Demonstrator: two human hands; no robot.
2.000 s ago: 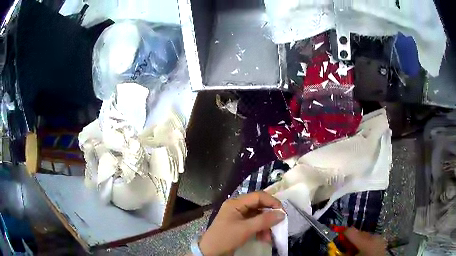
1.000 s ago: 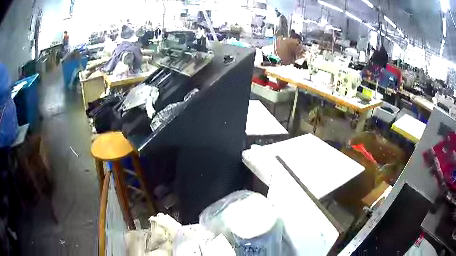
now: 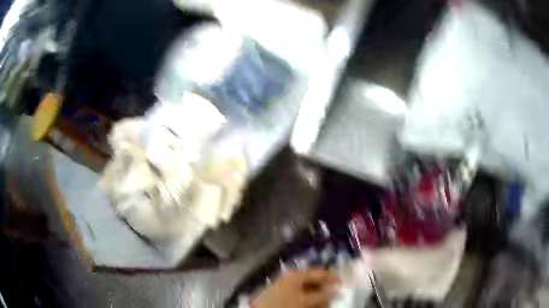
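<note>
The frame is strongly blurred. My left hand (image 3: 296, 289) is at the bottom edge, partly cut off, with its fingers bent beside something white; its grip is too blurred to tell. My right hand is not in view. The cream pieces (image 3: 418, 267) lie over the lap to the right of my left hand. A thin dark line shows between them, too blurred to name. The red patterned cloth (image 3: 415, 213) lies just beyond the cream pieces.
A large cream heap (image 3: 174, 180) sits on the left board (image 3: 120, 240). A plastic bag (image 3: 241, 72) with white and blue contents is behind it. A grey metal tray (image 3: 361, 129) is beyond the lap, and a white fabric sheet (image 3: 481, 90) hangs at upper right.
The view swung up to the workshop, then back down to the lap, now tilted and blurred. My right hand and the scissors, seen two seconds ago, no longer show.
</note>
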